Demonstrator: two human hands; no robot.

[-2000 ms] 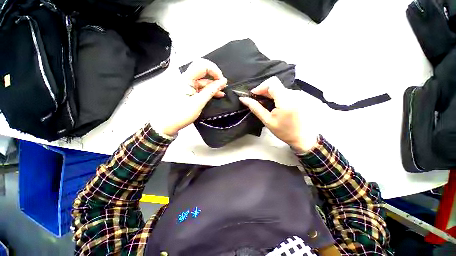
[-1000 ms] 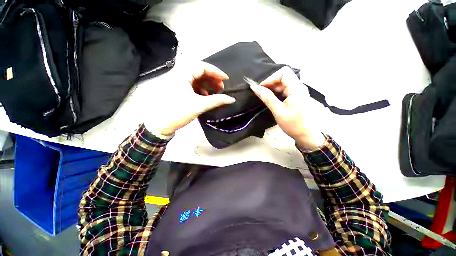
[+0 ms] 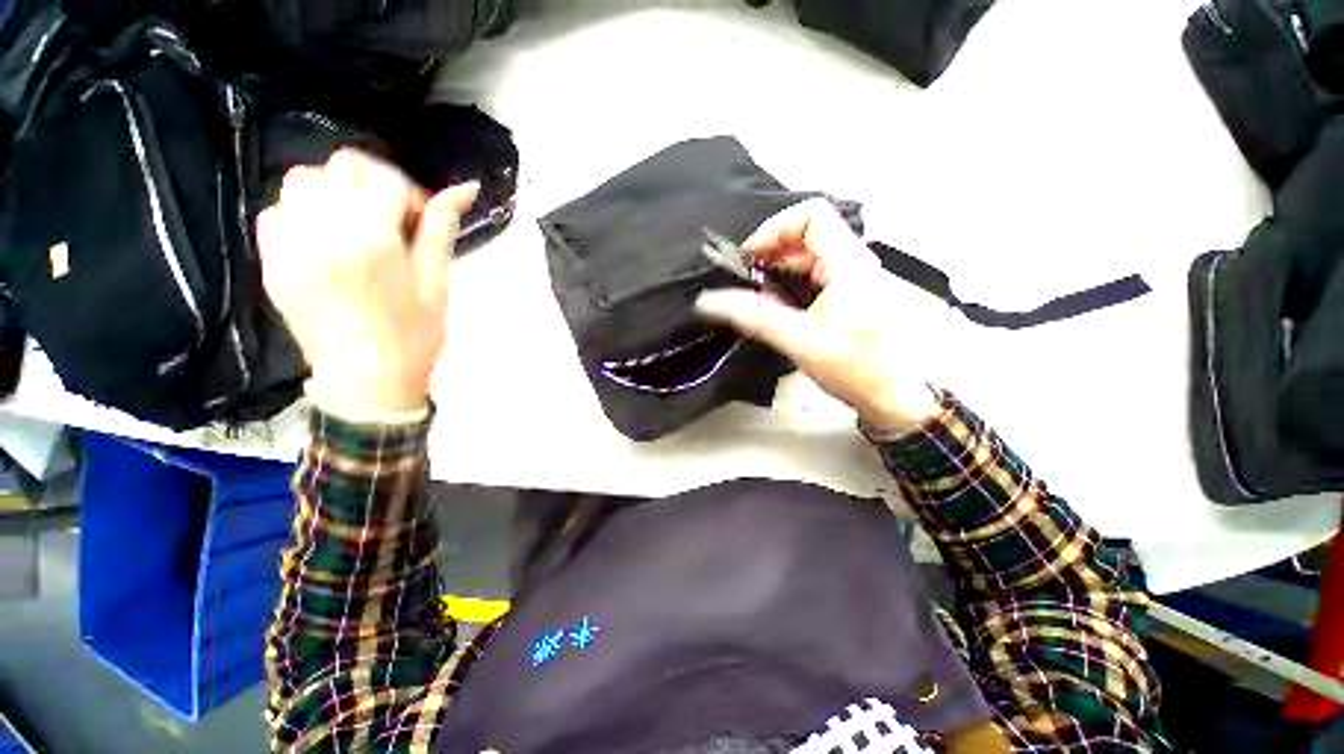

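Observation:
A black boxy pouch (image 3: 634, 251) lies on the white table (image 3: 1091, 162) in front of me, its zipper opening partly gaping towards me. My right hand (image 3: 833, 317) is over the pouch's right side and holds small thread snips (image 3: 725, 254), blades pointing up and left. Whether its fingers also touch the pouch is unclear. My left hand (image 3: 361, 265) is off the pouch, in the air in front of the backpack at left, slightly blurred. Its thumb stands out and its other fingers are curled; whether it holds anything cannot be told.
A black backpack (image 3: 89, 265) fills the table's left side. More black pouches (image 3: 1279, 354) stand at right, and a black piece (image 3: 899, 30) lies at the far edge. A flat black webbing strip (image 3: 1054, 307) lies right of the pouch. A blue bin (image 3: 140, 589) is on the floor at left.
My left hand has left the pouch and moved left, in front of the backpack. My right hand stays over the pouch with the snips. The pouch has hardly moved.

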